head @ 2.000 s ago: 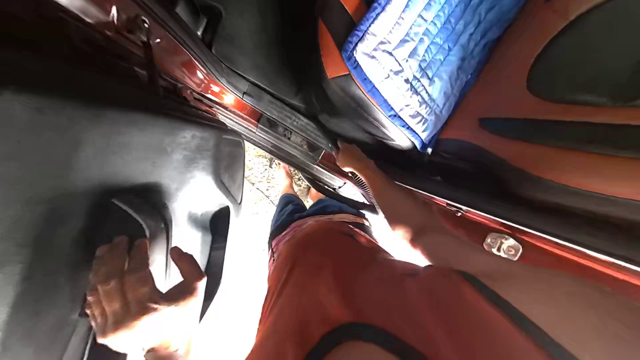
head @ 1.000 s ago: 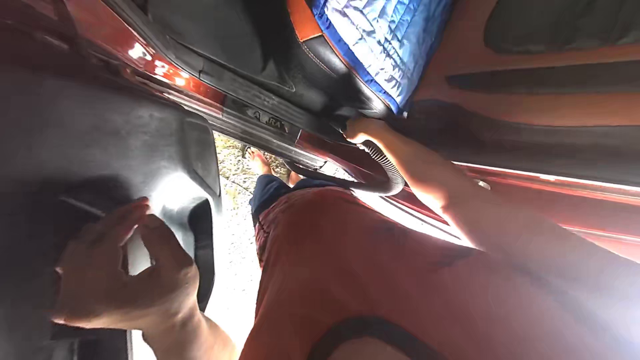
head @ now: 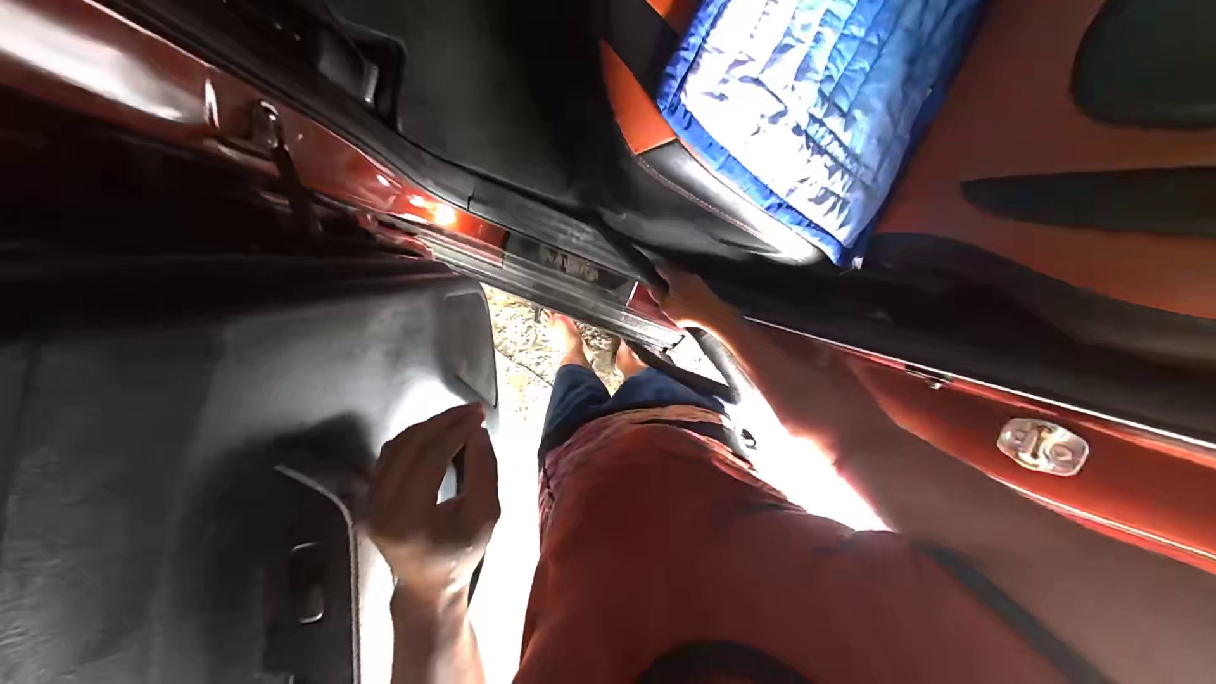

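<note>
My left hand [head: 432, 494] is raised in front of the car door's inner panel [head: 190, 380], its fingers curled and the thumb near the fingertips; whether it holds anything small cannot be told. My right hand [head: 689, 299] is at the door sill [head: 560, 275], below the seat's edge, with its fingers closed on a black vacuum hose or its end [head: 632, 252]. The ribbed part of the hose [head: 717, 361] curves down beneath my right forearm. The tip of the hose is hidden in the dark beside the seat.
A shiny blue quilted cover [head: 807, 104] lies on the car seat [head: 703, 199]. A metal door striker [head: 1043, 446] is on the red body frame at right. The door's hinge side [head: 271, 123] is upper left. My feet [head: 565, 337] stand on the ground outside.
My left hand has gone from spread fingers to curled ones and now sits nearer the edge of the door panel. My right hand stays low by the seat and sill.
</note>
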